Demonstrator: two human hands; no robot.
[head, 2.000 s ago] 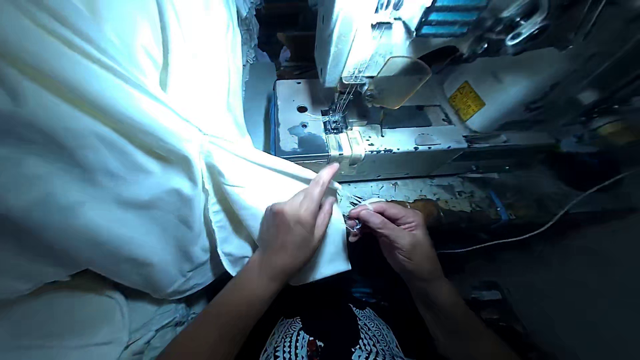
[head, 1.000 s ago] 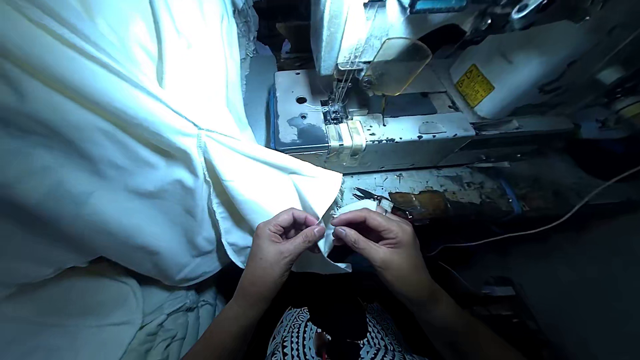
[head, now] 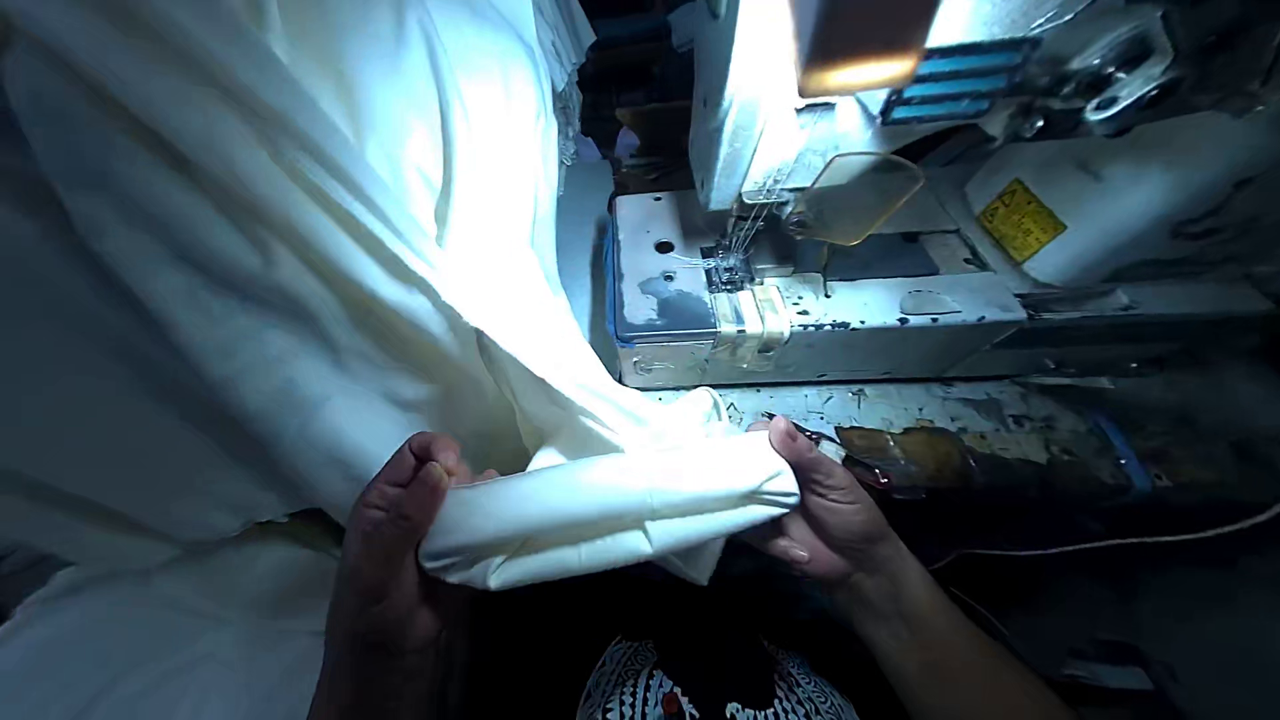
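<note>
White fabric (head: 600,500) is stretched between my two hands, its edge folded into a band below the sewing machine bed. My left hand (head: 400,520) grips the band's left end, with thumb and fingertip together. The right end is in my right hand (head: 820,500), with the thumb on top and the fingers beneath. More of the white cloth (head: 400,250) spreads up and to the left. Dark-handled snips (head: 820,440) lie partly hidden beside my right thumb.
An industrial sewing machine bed (head: 880,300) with threaded needles (head: 740,235) stands ahead. A clear guard (head: 862,198) hangs near the needles. A worn table edge (head: 980,405) runs in front, with brown tape (head: 900,455) on it. A pale cord (head: 1110,543) crosses the right side.
My hands were close together at the cloth's corner; now they are wide apart, holding a folded stretch of it. The snips, in my right hand two seconds ago, now lie on the table edge.
</note>
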